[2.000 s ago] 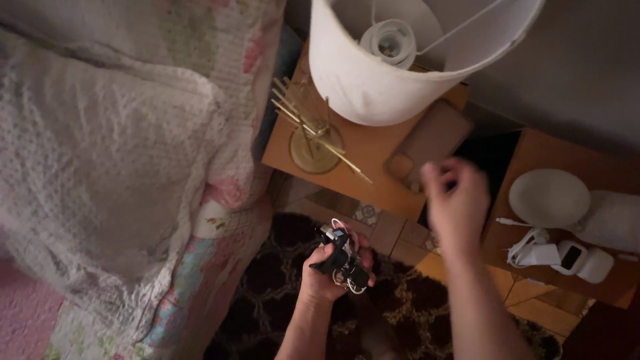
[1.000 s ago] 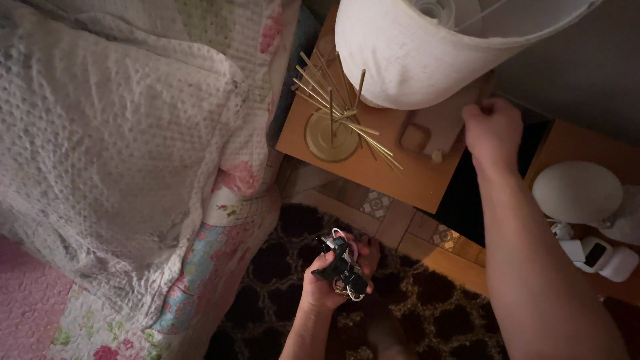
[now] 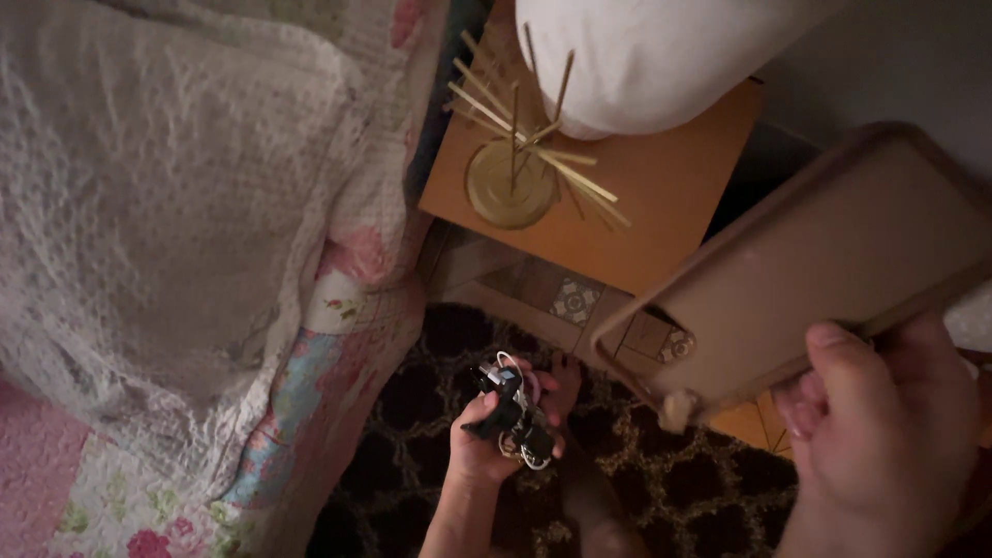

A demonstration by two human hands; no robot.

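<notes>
My right hand (image 3: 876,411) grips a brownish phone case (image 3: 806,263) by its lower edge, thumb on the inner face. The case is raised near the camera at the right, its camera cutout toward the lower left, with a small pale piece (image 3: 678,411) at its corner. Lower down in the middle, my left hand (image 3: 496,426) holds a bundle of black and white cables (image 3: 515,415) with plugs. A glass reed diffuser (image 3: 511,186) with several sticks stands on the wooden nightstand (image 3: 620,240), beside a white lampshade (image 3: 643,70).
The bed, with a floral patchwork quilt (image 3: 302,387) and a whitish textured cover (image 3: 170,186), fills the left side. Below lies a dark patterned rug (image 3: 418,434), with a bare foot (image 3: 566,380) on it. Patterned floor tiles (image 3: 575,301) show beside the nightstand.
My right hand has lifted the phone case off the nightstand, where it lay beside the lamp, and brought it closer to the camera. My left hand still holds the cables.
</notes>
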